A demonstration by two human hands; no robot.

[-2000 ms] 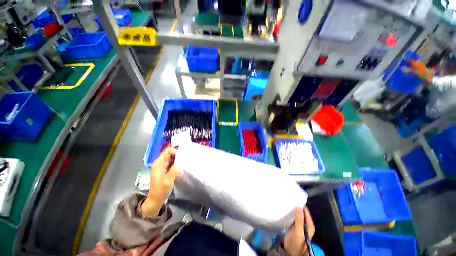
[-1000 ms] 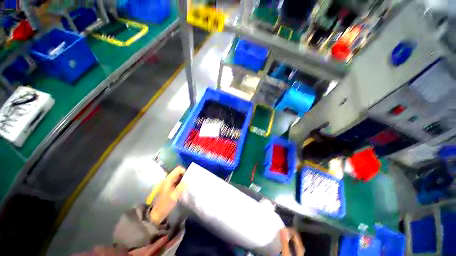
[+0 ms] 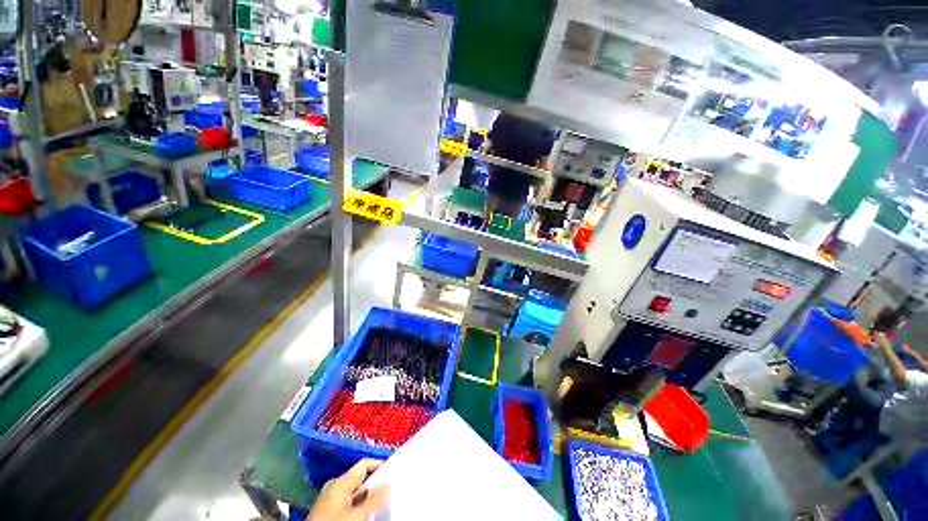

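A white sheet (image 3: pixel 458 478), blank on the side that shows, is at the bottom middle, cut off by the lower edge. My left hand (image 3: pixel 349 493) holds its left edge. My right hand is not in view. Behind the sheet stands the blue parts bin (image 3: pixel 315 438) with black and red wire leads. A small white label (image 3: pixel 374 389) lies on the leads. Right of the sheet are a small blue bin of red pieces (image 3: pixel 520 431) and a blue bin of whitish pieces (image 3: pixel 614 486).
A crimping press (image 3: pixel 600 275) and a red scoop bin (image 3: pixel 677 415) stand at right. A metal post (image 3: pixel 339 224) carries a yellow sign (image 3: pixel 372 207) and a hanging clipboard (image 3: pixel 399 87). A person (image 3: pixel 517 158) stands behind; another person's arm shows at far right.
The view has tilted up, bringing the clipboard and boards into sight. The sheet and my left hand sit lower in the picture, and my right hand has gone out of view.
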